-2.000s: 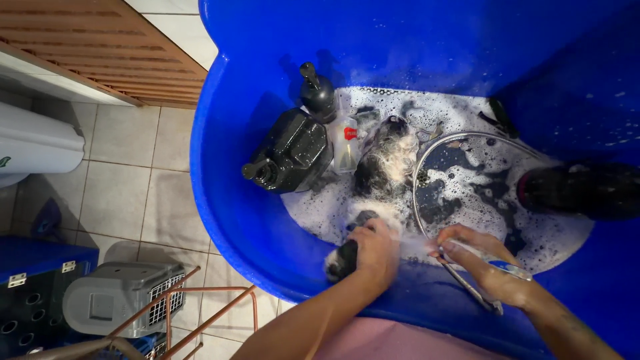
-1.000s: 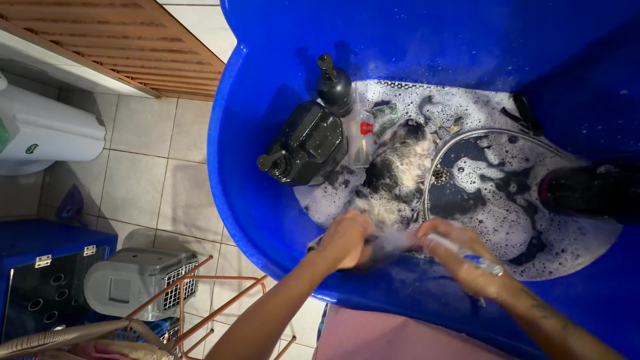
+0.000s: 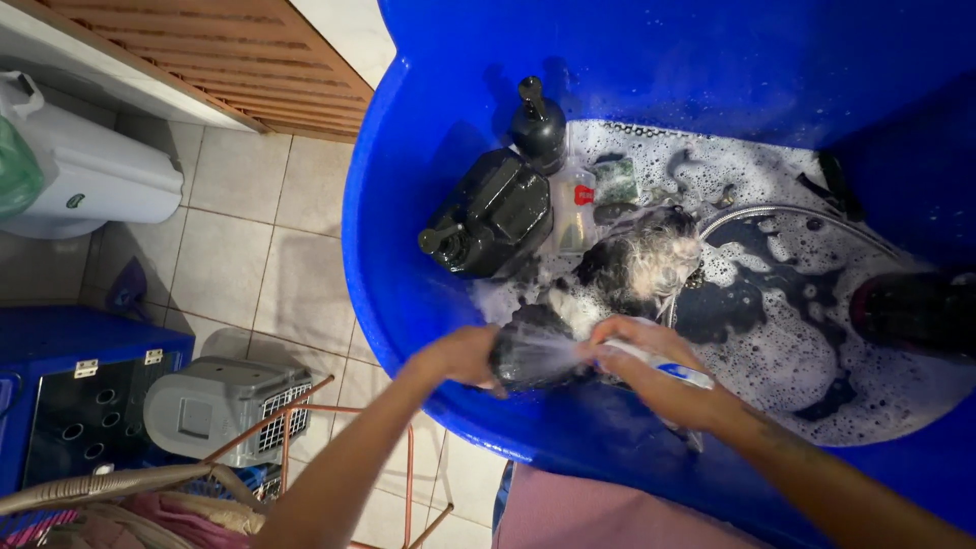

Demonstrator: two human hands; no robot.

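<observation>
In a blue plastic tub (image 3: pixel 371 305) of foamy water, a wet black-and-white animal, seemingly a small dog (image 3: pixel 640 263), is partly under lather. My left hand (image 3: pixel 467 357) is against the dark wet fur at its lower left end; the fingertips are partly hidden. My right hand (image 3: pixel 656 366) grips a white and blue shower head (image 3: pixel 679 372), and its water sprays leftward onto that dark fur. The metal shower hose (image 3: pixel 770 210) loops through the foam. A black jug (image 3: pixel 499 213), a black pump bottle (image 3: pixel 538 130) and a clear bottle with a red label (image 3: pixel 573 210) are beside the animal.
A green scouring pad (image 3: pixel 616 181) lies in the foam. A dark cylindrical object (image 3: pixel 915 314) is at the tub's right. Outside stand a grey pet carrier (image 3: pixel 202 412), a blue cabinet (image 3: pixel 91 339), a copper-coloured metal frame (image 3: pixel 347 409) and a white bin (image 3: pixel 114 179) on tiles.
Dark fur now shows between my hands, where a black-and-white part was under my left hand two seconds ago. The spray stays pointed left toward it. The view has shifted somewhat.
</observation>
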